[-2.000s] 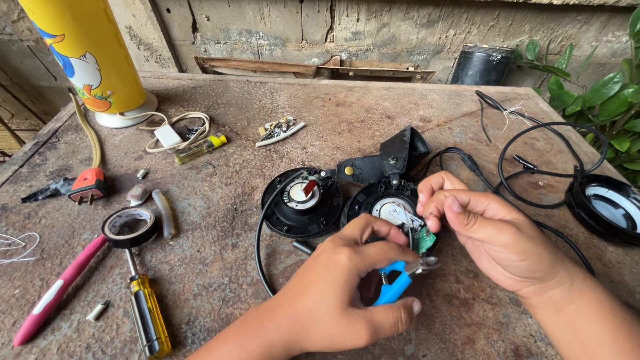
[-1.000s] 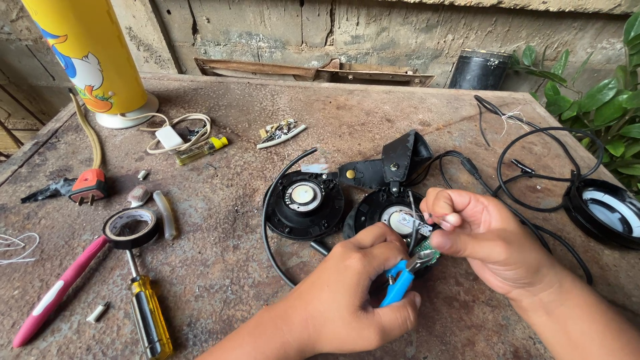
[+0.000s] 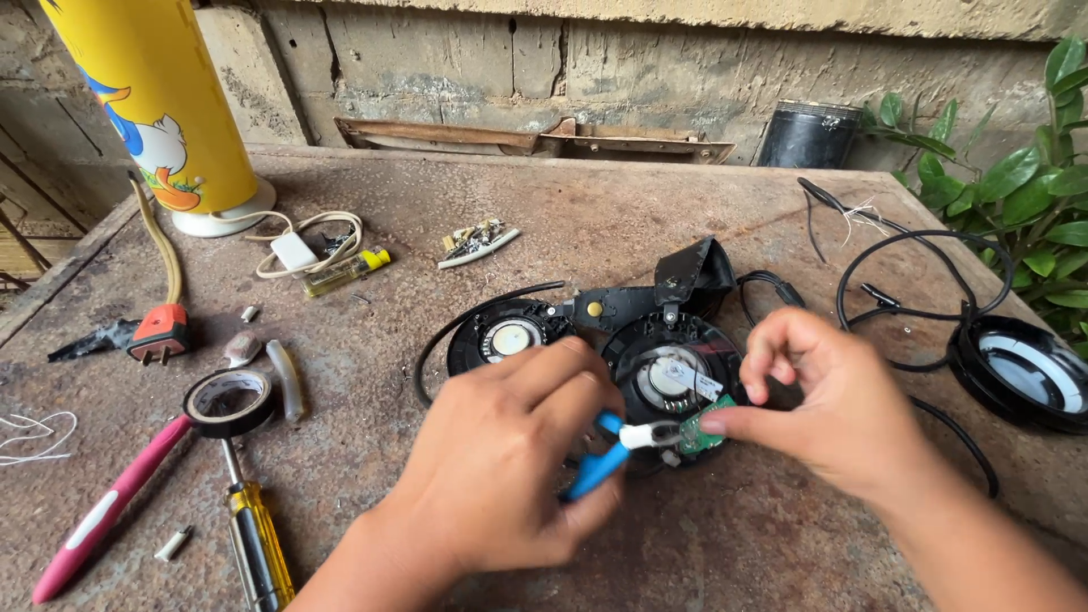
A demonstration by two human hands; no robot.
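My left hand (image 3: 518, 450) holds blue-handled pliers (image 3: 599, 467), whose jaws reach the edge of a small green circuit board (image 3: 704, 427). The thumb of my right hand (image 3: 816, 399) presses on the board, with its fingers curled above. The board lies over the near right part of a black round headphone earcup (image 3: 625, 357) with a silver speaker and a pale strip marked with writing. Beside it, a second open earcup (image 3: 476, 340) is partly hidden behind my left hand. A black hinged band piece (image 3: 693, 276) joins the two at the back.
Black cable (image 3: 926, 234) loops at the right, near a round black ring part (image 3: 1020, 370). At the left lie black tape (image 3: 228, 401), a yellow-handled screwdriver (image 3: 255, 544), a pink-handled tool (image 3: 110, 510) and a red plug (image 3: 159, 331). A yellow cylinder (image 3: 161, 102) stands behind.
My right fingers have lifted and spread a little from the work, leaving the thumb on the board. The black cable piece by the left earcup has shifted since the first frame.
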